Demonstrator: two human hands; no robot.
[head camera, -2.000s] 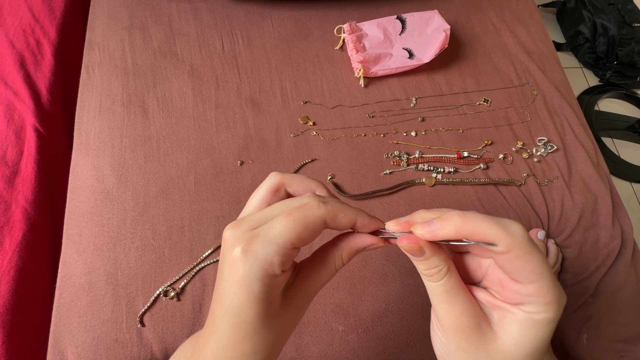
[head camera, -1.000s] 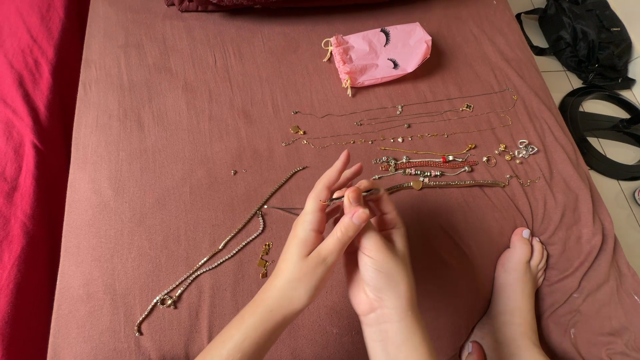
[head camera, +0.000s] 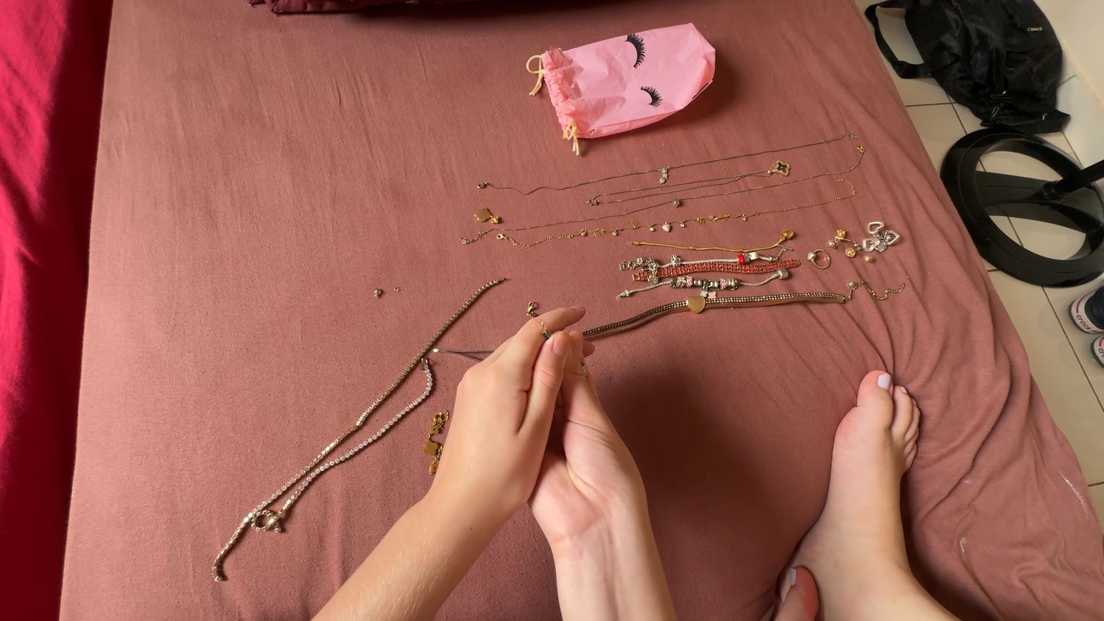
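Observation:
My left hand (head camera: 500, 405) and my right hand (head camera: 595, 457) meet over the bed, with fingers bent and fingertips touching. A small ring (head camera: 545, 329) shows at my left fingers; whether it is worn or pinched is unclear, and anything between the fingertips is hidden. Two thin metal prongs, probably tweezers (head camera: 461, 352), stick out left of my left hand, their other end hidden. Left of them lies a rhinestone chain necklace (head camera: 379, 401). A gold-coloured chain piece (head camera: 434, 442) is beside my left wrist. A dark bracelet with a heart charm (head camera: 696, 304) extends right from behind my fingers.
Thin necklaces (head camera: 724, 177), beaded bracelets (head camera: 720, 269), a ring (head camera: 819, 259) and heart-shaped pieces (head camera: 881, 238) lie on the brown bed sheet (head camera: 259, 216). A pink drawstring pouch (head camera: 634, 78) is beyond them. A bare foot (head camera: 862, 483) rests at right; a black bag (head camera: 983, 60) is on the tiled floor.
My hands have drawn closer together, overlapping at the fingers. The thin metal tool held at my right fingers two seconds ago now shows left of my left hand. The gold-coloured chain piece has come into sight.

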